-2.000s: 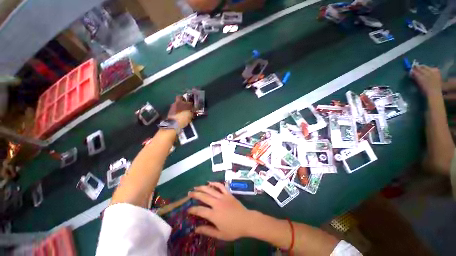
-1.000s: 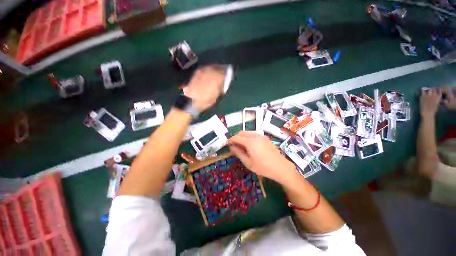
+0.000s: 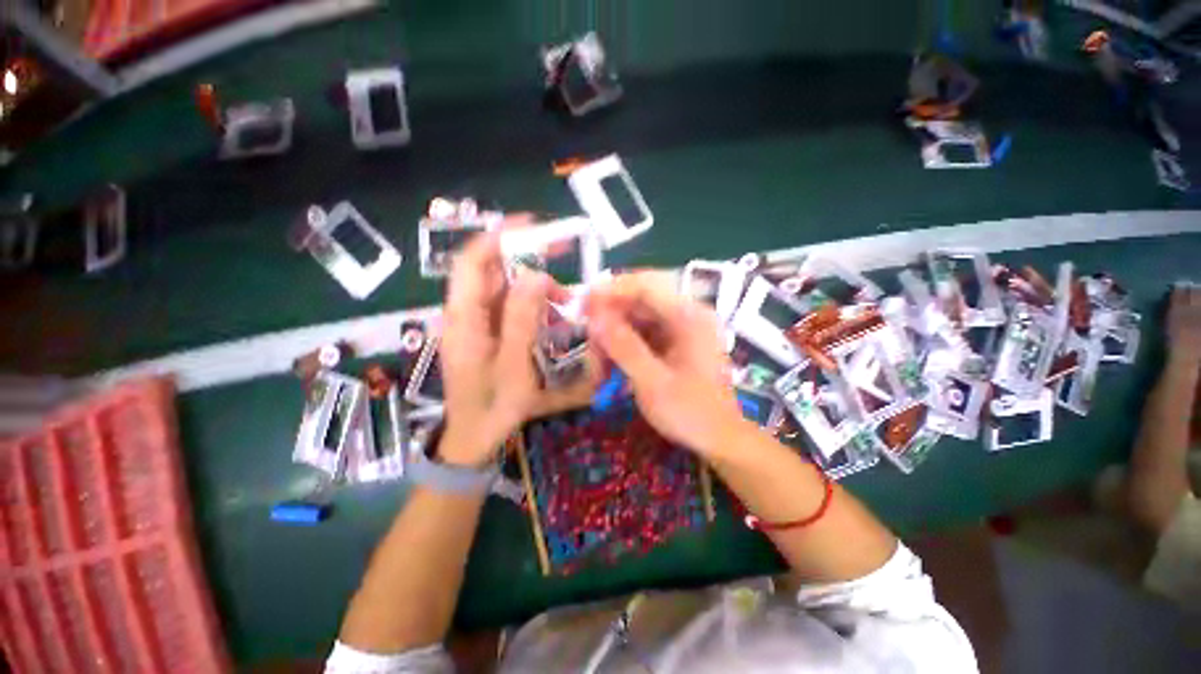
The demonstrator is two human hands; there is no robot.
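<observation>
My left hand (image 3: pixel 494 329), with a grey wristband, holds a blurred white rectangular housing (image 3: pixel 553 240) above the near edge of the belt. My right hand (image 3: pixel 661 353), with a red bracelet, meets it from the right, fingertips bent together at the housing's lower side. Blur hides what the right fingers grip. A bright blue cylinder (image 3: pixel 610 390) shows just below the right fingers. The shallow parts box (image 3: pixel 536 527), filled with small red and blue-grey parts, lies below both hands.
Assembled units (image 3: pixel 955 345) are heaped right of the box, with a smaller group (image 3: pixel 329 421) at left. A blue cylinder (image 3: pixel 300 512) and red-pink compartment tray (image 3: pixel 99 527) lie left. Loose housings (image 3: pixel 378 108) lie across the belt. Another person's arm (image 3: pixel 1176 408) is at far right.
My left hand has come back from over the belt and met my right hand above the box. My right hand stays near the box's far edge. The view has shifted.
</observation>
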